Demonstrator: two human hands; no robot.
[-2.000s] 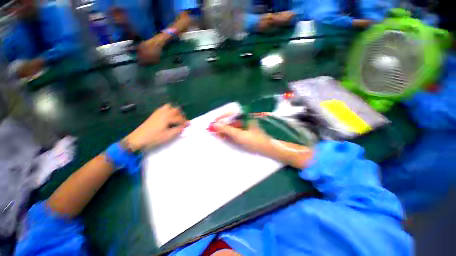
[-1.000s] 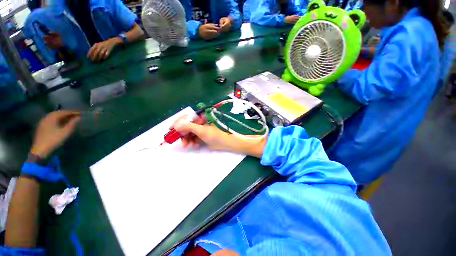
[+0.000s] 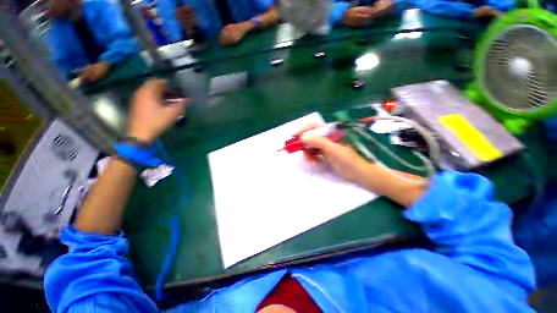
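My right hand (image 3: 325, 153) is closed like a pen grip on the dispensing syringe (image 3: 295, 144). Its red front end points left over the white paper sheet (image 3: 269, 195), and its rear lies by the green cap. My left hand (image 3: 154, 113) is raised over the green bench, left of the sheet and apart from it. A small dark unit (image 3: 173, 94) shows between its thumb and fingers, blurred. The blue wrist strap (image 3: 138, 154) is on my left wrist, its cord hanging down to the bench edge.
A grey controller box (image 3: 427, 116) with pale hose stands at right, a green fan (image 3: 519, 67) beyond it. Crumpled tissue (image 3: 157, 175) lies below my left wrist. Small dark units, a clear bag (image 3: 228, 83) and a pale cabinet (image 3: 46, 171) also show. People work across the bench.
The view has shifted. My left hand was reaching, blurred, at the far left; now a dark unit shows at its fingers. The unit seen under my hands earlier is off the sheet. My right hand keeps the syringe.
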